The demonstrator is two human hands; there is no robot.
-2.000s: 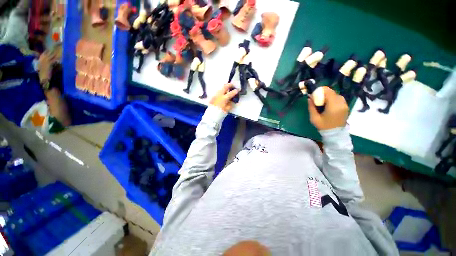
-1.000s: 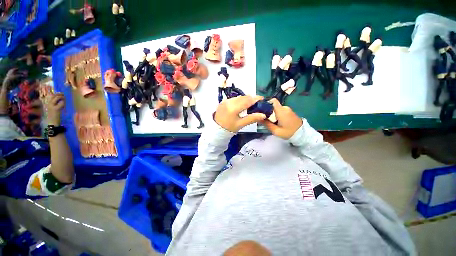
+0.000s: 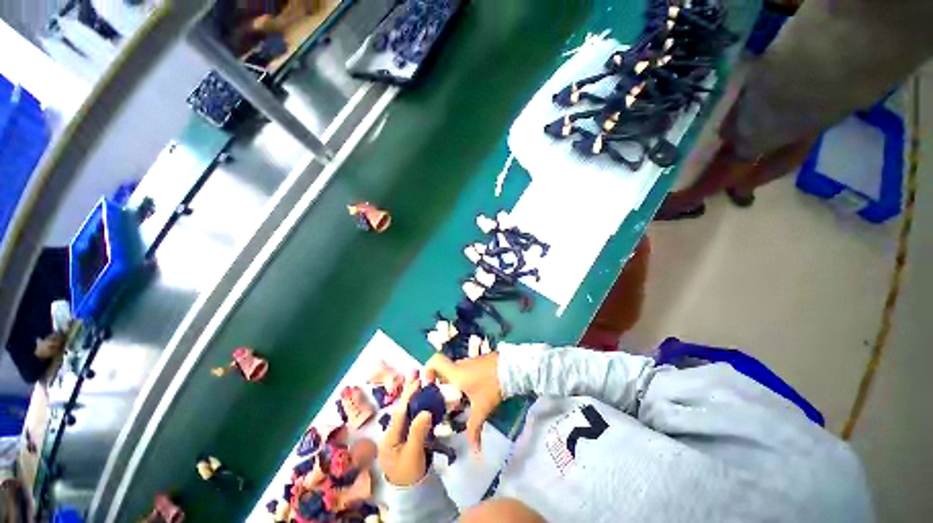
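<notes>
My left hand (image 3: 406, 439) grips a rounded navy-black moulded piece (image 3: 427, 403) between thumb and fingers, above the white sheet. My right hand (image 3: 478, 390) is close beside it, fingers spread around a cream block (image 3: 451, 394); blur hides whether it grips the block and whether the block is joined to the dark piece. Tan-orange torsos with red and navy areas (image 3: 355, 407) lie on the white sheet (image 3: 380, 352) beside and below my left hand. Leg assemblies with cream tops (image 3: 475, 289) lie beyond my right hand.
A second white sheet (image 3: 580, 230) and clear plastic hold a dense pile of leg assemblies (image 3: 636, 92). The green conveyor (image 3: 307, 276) carries spaced torsos (image 3: 249, 365). A dark parts tray (image 3: 404, 41) stands across it. A person's legs (image 3: 716, 169) and a blue crate (image 3: 854, 163) are at right.
The view has swung and tilted toward the conveyor and bench end. My hands, apart two seconds ago, came together at the dark piece and are still close together.
</notes>
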